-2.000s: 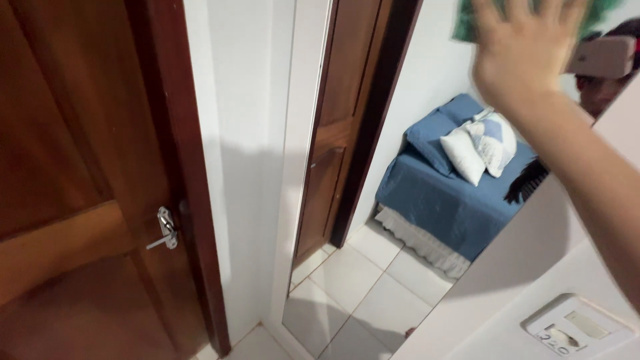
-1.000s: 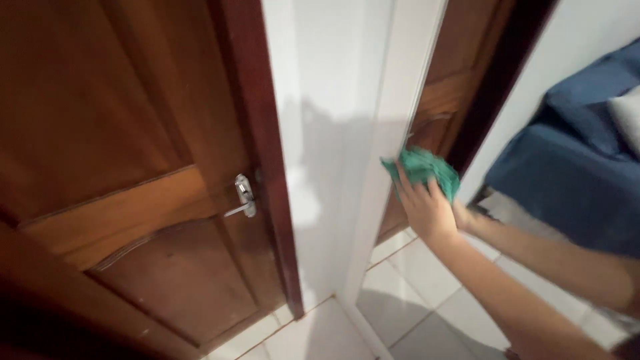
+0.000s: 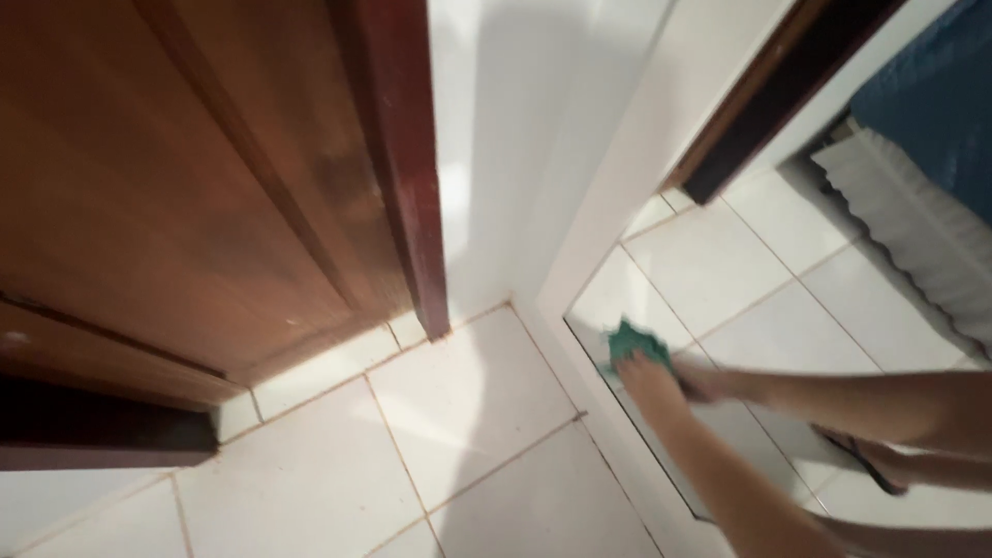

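Note:
My right hand [image 3: 651, 384] presses a green cloth [image 3: 637, 346] against the lower part of a wall mirror [image 3: 736, 333], near its bottom left corner. The fingers are on the cloth, and both look blurred. The forearm comes in from the lower right. Just beside the hand, the glass shows the reflection of the same hand and arm. A white frame or edge [image 3: 597, 232] borders the mirror. My left hand is not in view.
A brown wooden door [image 3: 201, 194] with a dark red jamb [image 3: 411, 170] stands at the left. White floor tiles [image 3: 480, 403] meet the white wall below. Reflected in the mirror are a bed with a blue cover [image 3: 930, 116] and white ruffled skirt [image 3: 914, 217], and a sandalled foot [image 3: 872, 461].
My right hand with the green cloth has moved from high on the mirror down to its lower left part. The view has tilted down toward the floor.

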